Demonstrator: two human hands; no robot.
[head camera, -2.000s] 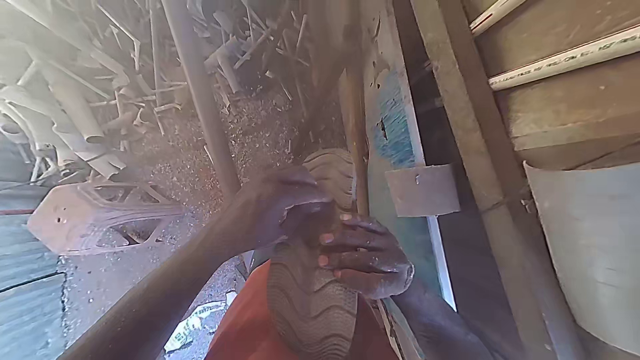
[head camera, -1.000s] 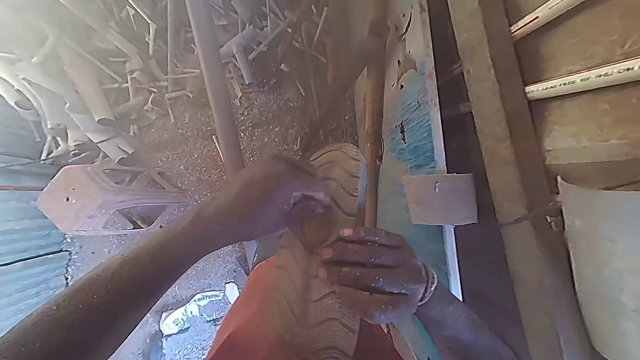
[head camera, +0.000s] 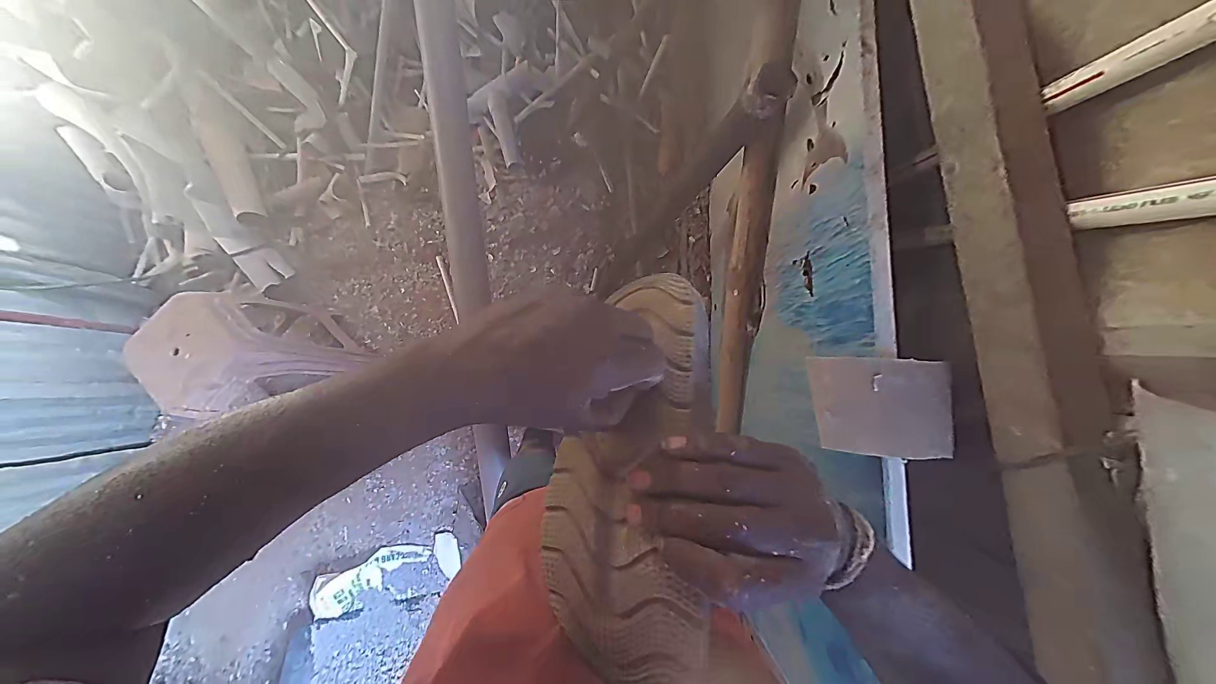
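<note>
The tan, wave-patterned sole of a shoe (head camera: 627, 560) faces up over the red cloth (head camera: 494, 608) on my lap. My right hand (head camera: 741, 513), with a bracelet at the wrist, lies across its right side, fingers spread on the tread. Coming in from the left, my left hand (head camera: 570, 366) is closed over the sole's middle and upper part. Something pale shows at its fingers, too blurred to name. Its palm side is hidden, as is the underside of the shoe.
An overturned plastic stool (head camera: 199, 356) lies at left below piled pipe offcuts (head camera: 228, 161). A grey pole (head camera: 456, 171) stands ahead. Right of the shoe are a wooden pole (head camera: 746, 256), a blue-painted board (head camera: 826, 256), a curved grey piece (head camera: 879, 407) and a timber beam (head camera: 1016, 285).
My left hand has shifted over the sole, which shows more of its upper end than two seconds ago. My right hand stays on the sole's right side.
</note>
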